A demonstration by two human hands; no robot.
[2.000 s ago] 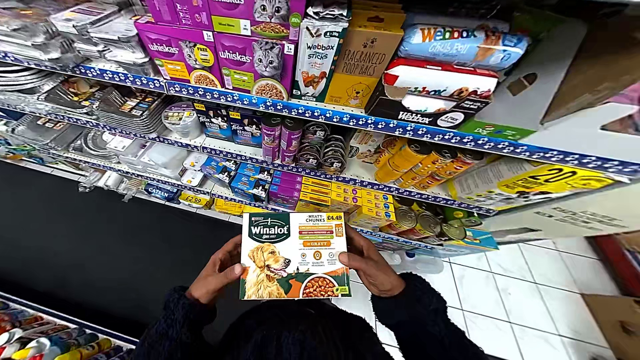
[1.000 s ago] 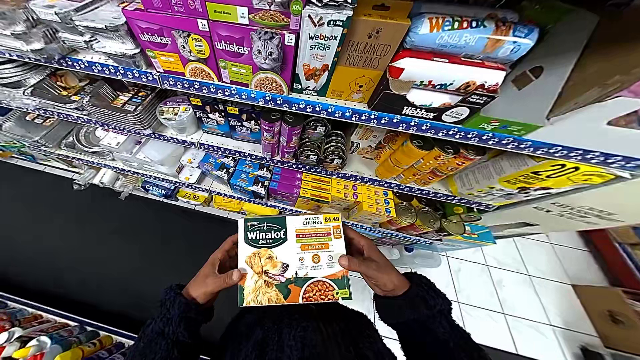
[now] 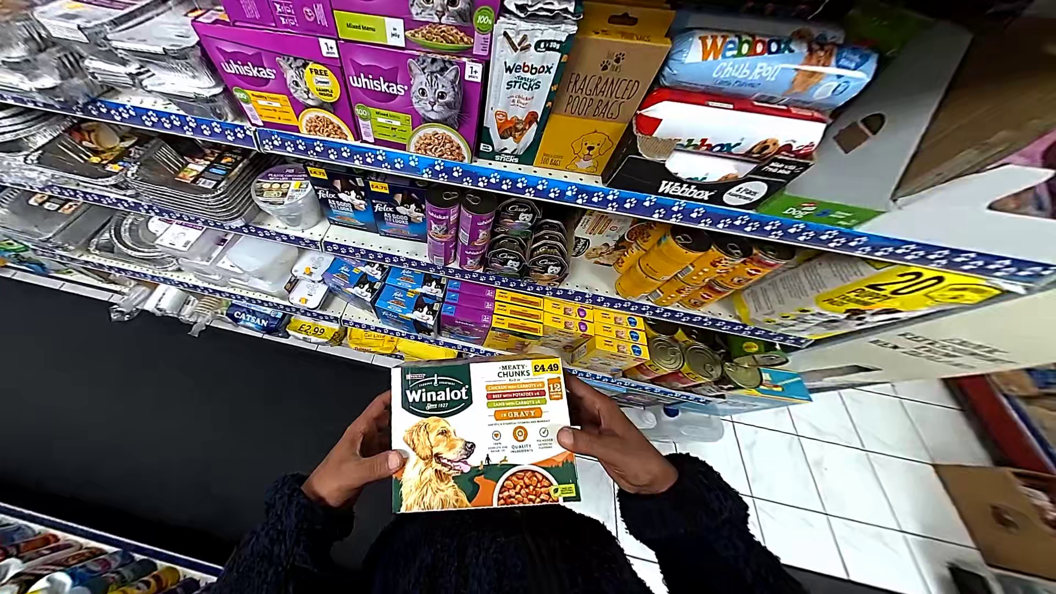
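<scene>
A Winalot dog food box (image 3: pixel 485 437) is held upright in front of my body, its printed front with a golden dog facing me. My left hand (image 3: pixel 359 454) grips its left edge, thumb on the front face. On the opposite edge my right hand (image 3: pixel 615 437) holds it the same way, thumb near the side. The fingers behind the box are mostly hidden. Both arms wear dark fleecy sleeves. Just beyond the box, the lower shelf carries yellow multipack boxes (image 3: pixel 610 340) and pet food cans (image 3: pixel 701 363).
Shelves with a blue paw-print edge (image 3: pixel 462 177) run across the view, holding Whiskas boxes (image 3: pixel 412 103), Webbox packs (image 3: pixel 767 66) and foil trays (image 3: pixel 190 177). A dark mat (image 3: pixel 165 412) lies on the white tiled floor (image 3: pixel 833 462). A cardboard box (image 3: pixel 982 503) stands at right.
</scene>
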